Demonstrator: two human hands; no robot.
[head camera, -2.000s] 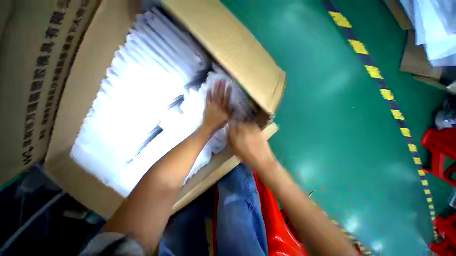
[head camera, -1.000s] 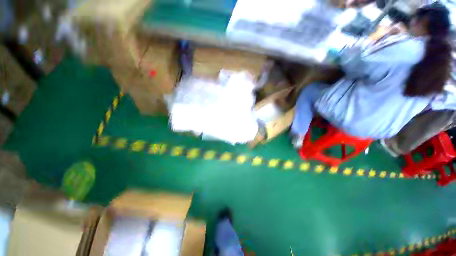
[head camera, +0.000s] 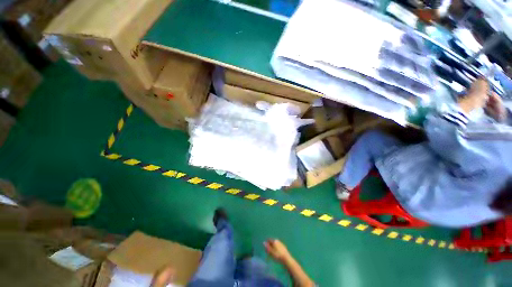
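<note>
An open brown carton (head camera: 151, 252) with white goods (head camera: 129, 278) inside is at the bottom left, cut off by the edge. My left hand (head camera: 163, 277) is at the bottom edge over the carton, small and mostly cut off; whether it touches the carton or holds anything is unclear. My right hand (head camera: 275, 250) is low over the green floor, right of my legs. It is small, with no object visible in it, and its finger shape is unclear.
A pile of white sheets or bags (head camera: 244, 143) lies by the bench, beside brown boxes (head camera: 182, 84). White stacks (head camera: 342, 56) are on the green bench top (head camera: 219, 39). A seated person (head camera: 426, 174) is on a red stool (head camera: 382, 210) at right. Yellow-black tape (head camera: 233, 191) crosses the floor.
The view has swung from the carton to the bench and floor. My hands have left the white goods they were on. One second ago neither hand showed; now both show low down.
</note>
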